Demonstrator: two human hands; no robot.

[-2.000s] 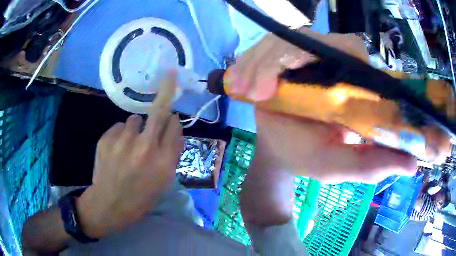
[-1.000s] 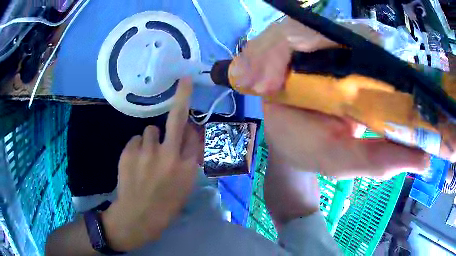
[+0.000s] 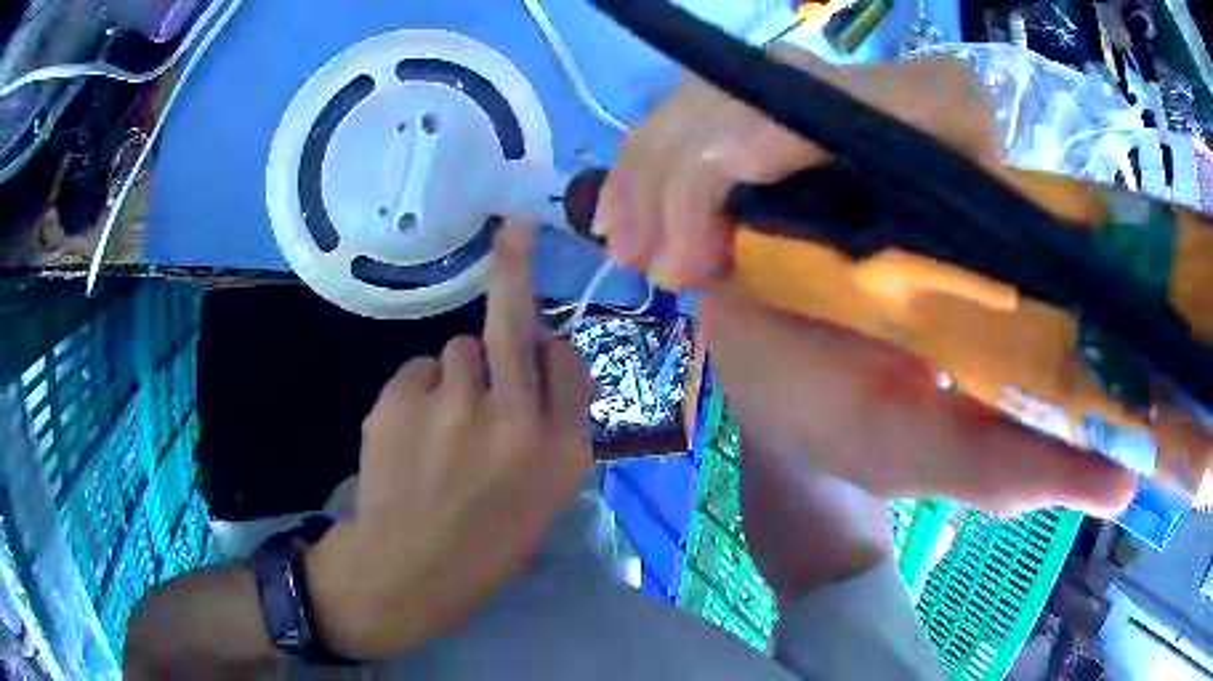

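A white lamp housing (image 3: 408, 173) with curved slots lies flat on the blue mat. My left hand (image 3: 479, 446) is below it, index finger extended onto the housing's right part near the neck; whether the hand holds anything is hidden. My right hand (image 3: 811, 306) is shut around a large orange electric screwdriver (image 3: 918, 299) with a thick black cable (image 3: 851, 127). Its black nose points left at the neck on the housing's right rim. The thin tip is at the neck; no screw can be made out.
An open brown box (image 3: 639, 386) of silver-grey pieces is below the bench edge. A teal-green crate (image 3: 107, 439) stands at left, a green crate (image 3: 991, 572) at lower right. White cords (image 3: 160, 140) cross the mat (image 3: 220, 186). A clear plastic bag (image 3: 964, 80) lies at upper right.
The camera view has shifted, so the box, my left hand and the housing appear further right. My left index finger remains at the housing's neck side and the screwdriver remains in my right hand.
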